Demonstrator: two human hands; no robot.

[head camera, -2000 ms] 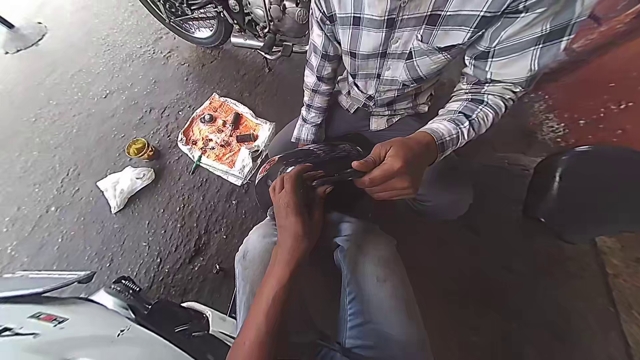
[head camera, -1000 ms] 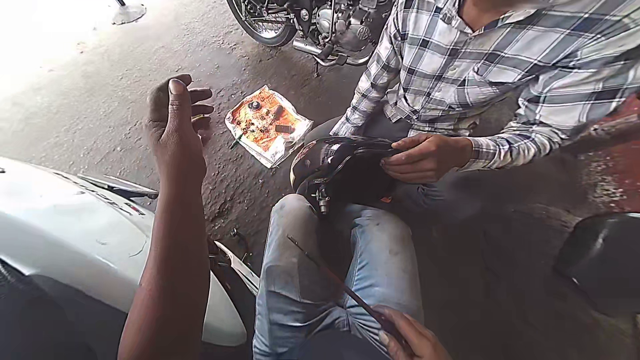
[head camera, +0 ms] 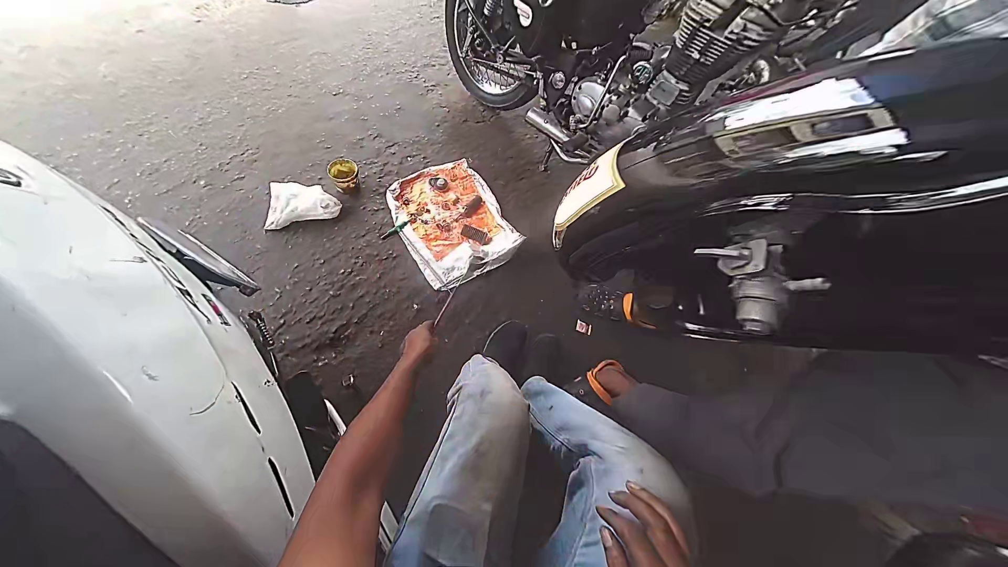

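Observation:
My left hand [head camera: 419,342] is closed around a thin rod-like tool [head camera: 445,307], possibly a screwdriver, which points toward the near edge of a white sack [head camera: 500,250] on the ground. Orange stains, small parts, a round metal part [head camera: 439,184] and a ribbed dark rubber piece [head camera: 475,234] lie on that sack. A green-handled tool [head camera: 395,229] rests at its left edge. Over my right thigh, my right hand [head camera: 644,529] is empty with fingers apart. A glossy black motorcycle fuel tank [head camera: 890,181], with a metal fuel tap [head camera: 756,276] underneath, is in the air at right; its holder is hidden.
A white motor vehicle's body panel [head camera: 134,315] is close on my left. Beyond the sack stands a motorcycle [head camera: 583,87]. A cup of yellowish stuff [head camera: 343,175] and a crumpled white bag [head camera: 302,204] are on the ground. Another person's sandalled foot [head camera: 610,381] is near my shoes.
The tool was in my right hand one second ago and is now in my left, which has moved down beside the sack. The black tank has left my lap and is now at the right. The view has shifted.

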